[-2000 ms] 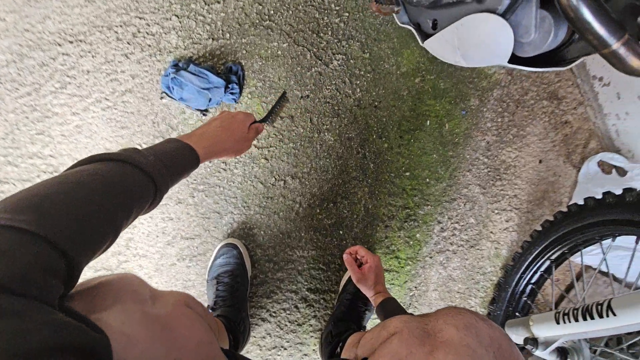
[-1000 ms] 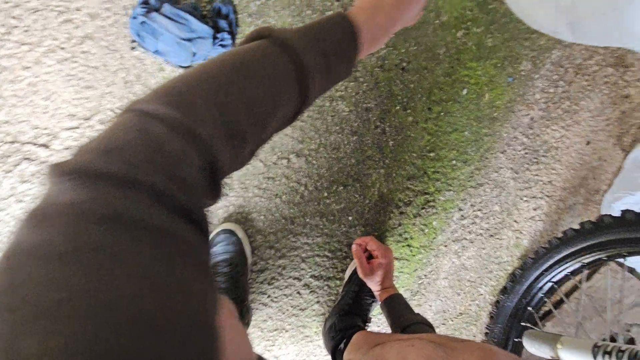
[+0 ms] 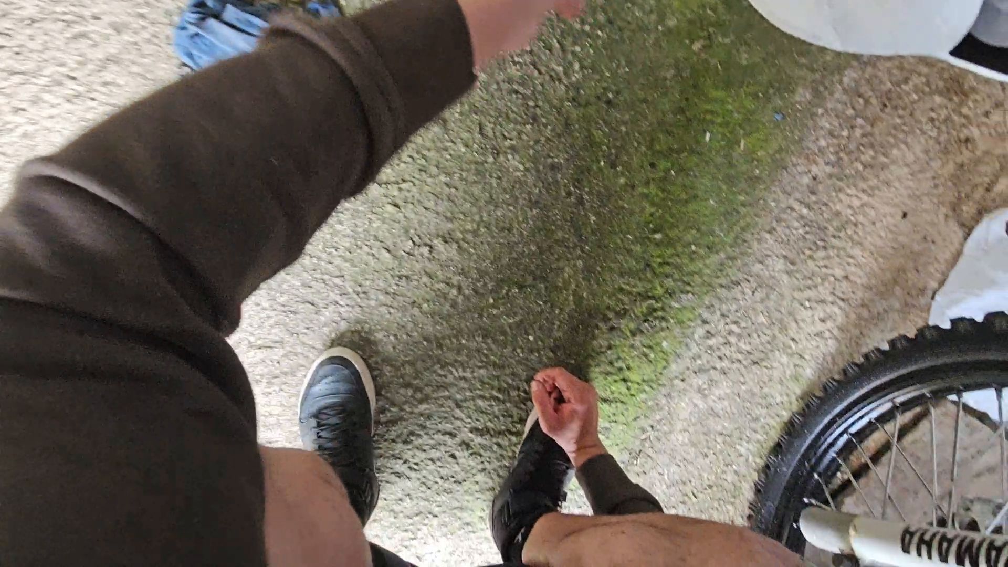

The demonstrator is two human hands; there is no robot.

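My left hand (image 3: 512, 27) is at the top edge, blurred and partly cut off, at the end of a dark sleeve. Its fingers and anything in them are hidden. My right hand (image 3: 567, 413) is curled into a loose fist just above the black shoe (image 3: 528, 476) on my right foot, and nothing shows in it. At the upper left, a crumpled blue cloth (image 3: 216, 35) lies on the ground, partly covered by my left sleeve.
A knobby motorcycle wheel (image 3: 827, 402) with a white Yamaha fork leg (image 3: 890, 539) stands at the lower right. White bodywork (image 3: 866, 24) hangs in at the upper right. Rough, mossy concrete (image 3: 630, 220) lies ahead; my other shoe (image 3: 337, 409) is at left centre.
My left hand, which held a black brush beside the blue cloth two seconds ago, has moved right and out to the top edge. My right hand remains near the shoe.
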